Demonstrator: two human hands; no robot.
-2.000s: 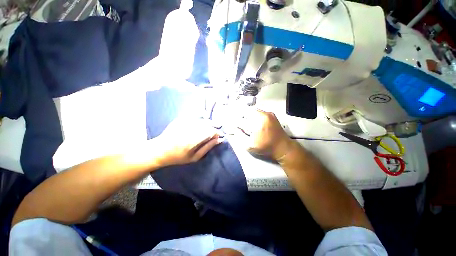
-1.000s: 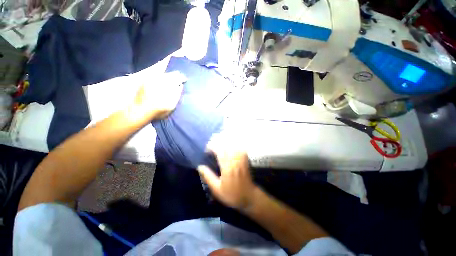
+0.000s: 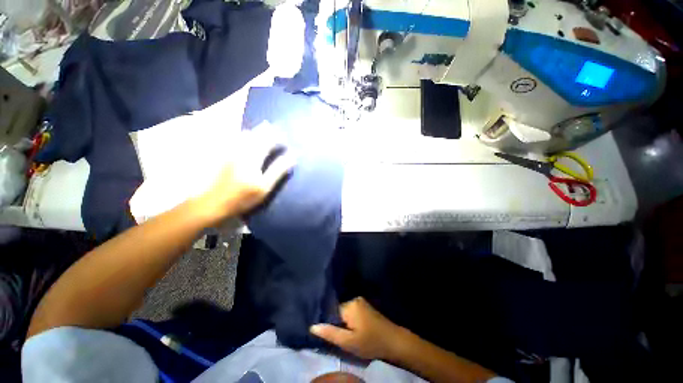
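A navy garment piece lies on the machine bed and hangs over the front table edge. Its upper end is near the presser foot and needle, where lamp glare hides the detail. My left hand rests on the piece's left side, fingers partly washed out; I cannot tell whether it grips the cloth. My right hand is below the table edge, near my body, and holds the hanging lower end between thumb and fingers.
Scissors with red and yellow handles lie at right. A black flat rectangle is under the machine arm. The control panel is far right. More navy pieces lie at left and behind. The white table's front edge crosses the view.
My right hand has moved from beside the needle down towards my body, drawing the cloth's lower end with it. My left hand has moved left, away from the needle. The cloth now hangs straighter.
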